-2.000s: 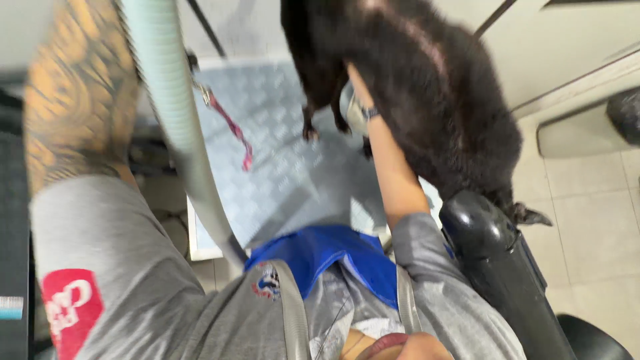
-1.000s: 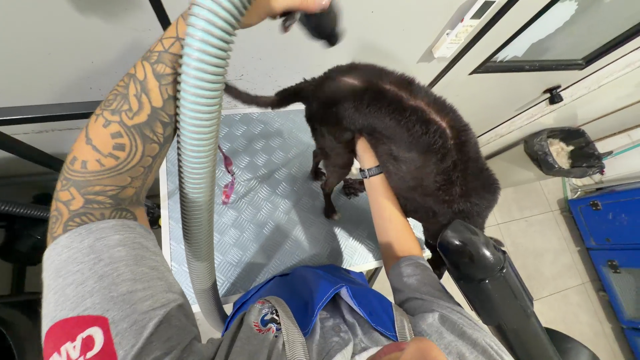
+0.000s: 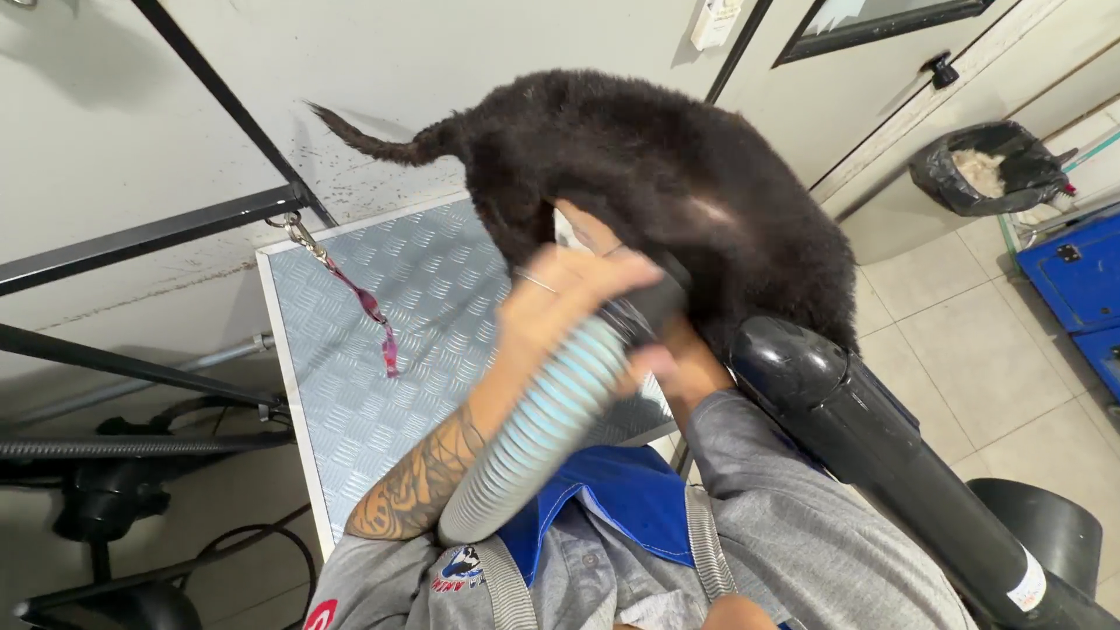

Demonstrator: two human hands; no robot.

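Note:
A black-coated dog (image 3: 647,175) stands on a metal-topped table (image 3: 350,437) with a diamond-tread surface, its tail out to the left. My left hand (image 3: 569,306), blurred, is closed around the black nozzle (image 3: 652,302) of a ribbed grey hose (image 3: 534,437), close to the dog's near flank. Behind the hose, my right arm reaches to the dog's underside by the hind leg. Part of my right hand (image 3: 588,229) shows there beside a small white thing; its fingers are mostly hidden, so its grip is unclear. The dog's head is out of sight.
A pink strap (image 3: 363,302) hangs by a metal clip from a black frame bar (image 3: 149,241). A thick black tube (image 3: 884,446) runs along my right side. Beyond are a lined bin (image 3: 945,171) with pale hair and a blue crate (image 3: 1076,271). Cables lie lower left.
My left hand has come down from the top of the view with the nozzle, which is now beside the dog's flank. My right arm stays at the dog's underside.

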